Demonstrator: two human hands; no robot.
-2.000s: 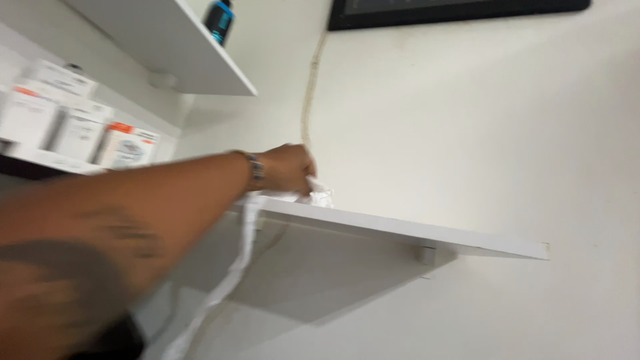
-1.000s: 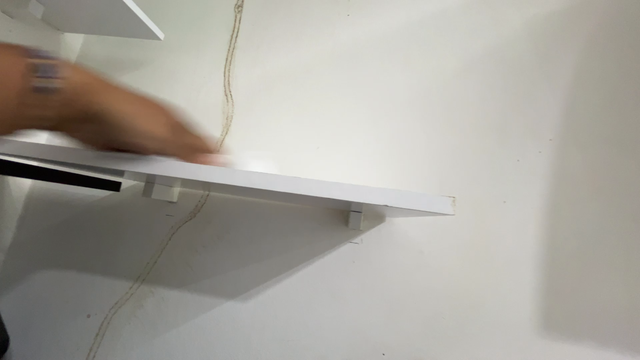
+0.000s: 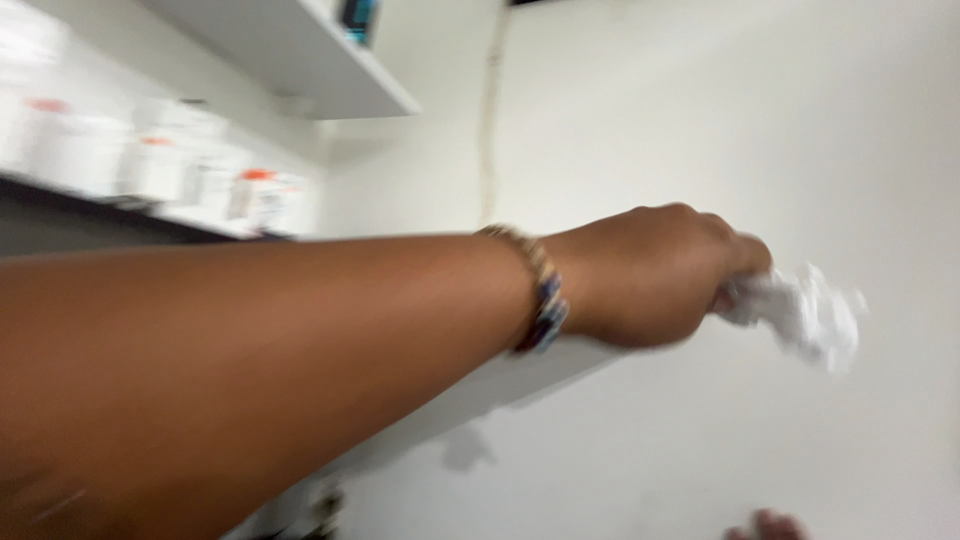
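Note:
My left hand (image 3: 652,277) reaches in from the left, a braided bracelet around its wrist. Its fingers are closed on a crumpled white cloth or tissue (image 3: 806,315), which sticks out to the right in front of the pale wall. The forearm and hand hide most of what lies behind them, including the lower white shelf seen earlier; a shadow shows on the wall below. Only blurred fingertips of my right hand (image 3: 769,525) show at the bottom edge, so its grip cannot be made out.
An upper white shelf (image 3: 360,67) holds a dark and blue item (image 3: 358,19) near its end. White boxes with orange marks (image 3: 259,199) line another shelf at the left. A light cord or cable (image 3: 491,112) runs down the wall (image 3: 712,112). A dark edge shows at the top.
My left hand was on the lower shelf's top and is now in front of the wall, with the white cloth or tissue plainly visible. My right fingertips have come into view. The view has shifted.

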